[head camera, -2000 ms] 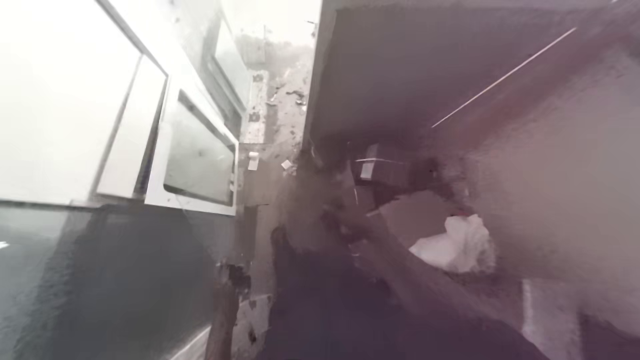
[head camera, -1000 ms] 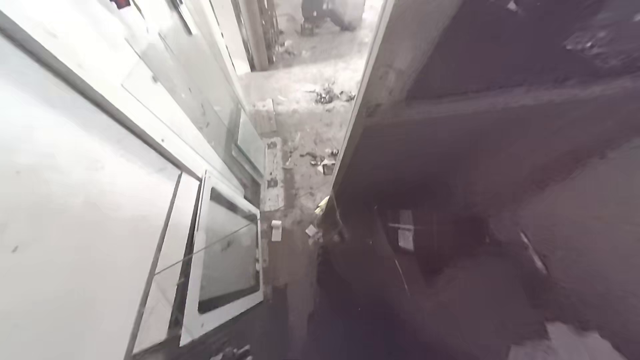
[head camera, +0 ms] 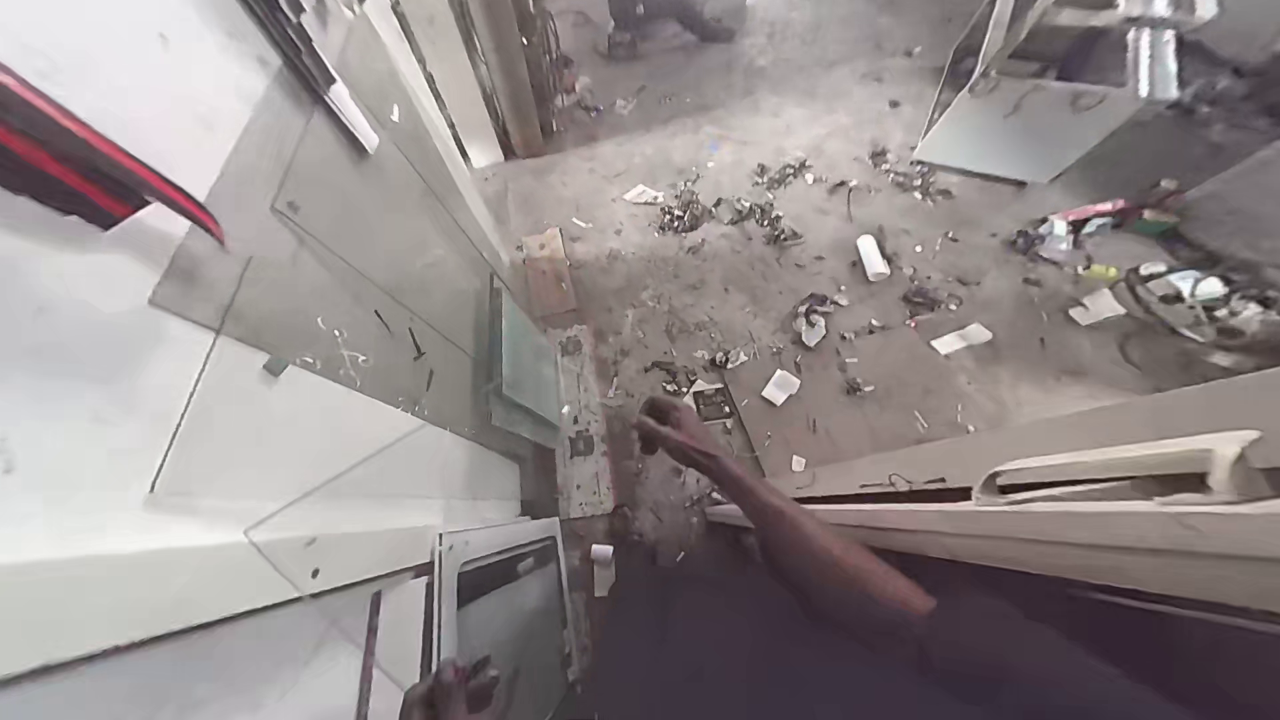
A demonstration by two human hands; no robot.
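Observation:
In the head view my right hand (head camera: 664, 424) hangs in mid-view above the littered floor, its fingers curled; nothing can be made out in it. The bare forearm runs back to the lower right, beside a pale panel edge with a handle (head camera: 1120, 468). Low at the left, my left hand (head camera: 452, 690) is partly cut off by the frame's bottom edge. It lies in front of a white-framed glass panel (head camera: 505, 600), and a small dark thing shows at its fingers; whether it is held is unclear.
Glass sheets (head camera: 360, 290) lean along the left. A stained board (head camera: 583, 430) lies on the floor past the frame. Crumpled litter (head camera: 730, 212), a white roll (head camera: 872, 258) and paper scraps (head camera: 780, 387) are scattered about. A metal cabinet (head camera: 1040, 125) stands at the upper right. A person's legs (head camera: 670, 20) show at the top.
The view has swung far, and more of the floor now shows. Both hands are now visible, the right one reaching out over the floor. The large dark panel no longer fills the right side.

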